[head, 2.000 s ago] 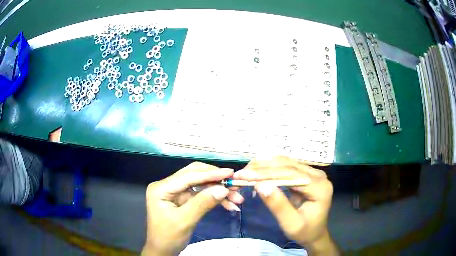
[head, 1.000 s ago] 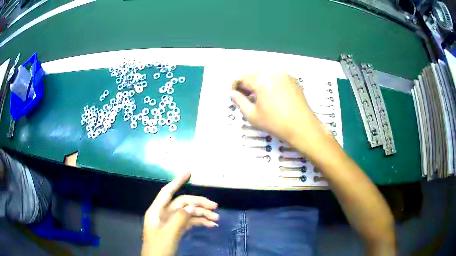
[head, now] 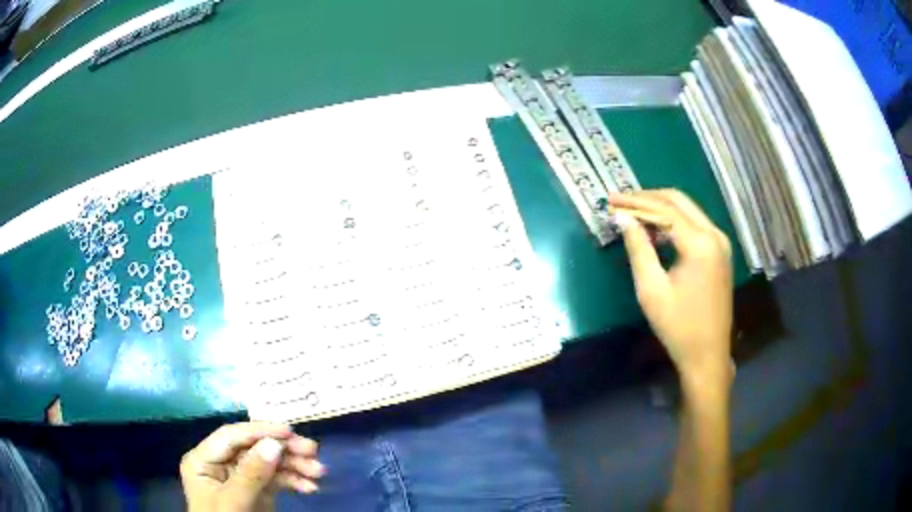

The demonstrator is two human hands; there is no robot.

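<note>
A white holding board point(head: 300, 300) lies flat at the bench edge, with columns of marks and small round components point(head: 374, 320). Two narrow grey strip fixtures point(head: 560, 145) lie side by side to its right. My right hand point(head: 685, 260) is at the near end of the strips, thumb and forefinger pinched by a seat; whether something small is between them I cannot tell. My left hand point(head: 245, 465) is below the board's near left corner, fingertips close together; what they hold, if anything, is too small to tell.
Loose silvery rings point(head: 160, 290) are scattered on the green bench at left. Stacked boards point(head: 770, 150) stand at the right, beyond the strips. Another strip point(head: 150, 35) lies on the green surface at far left. A pale rail point(head: 350, 115) runs behind the board.
The view has turned right. My right hand has moved from over the board to the near end of the strips. My left hand's fingers have drawn together.
</note>
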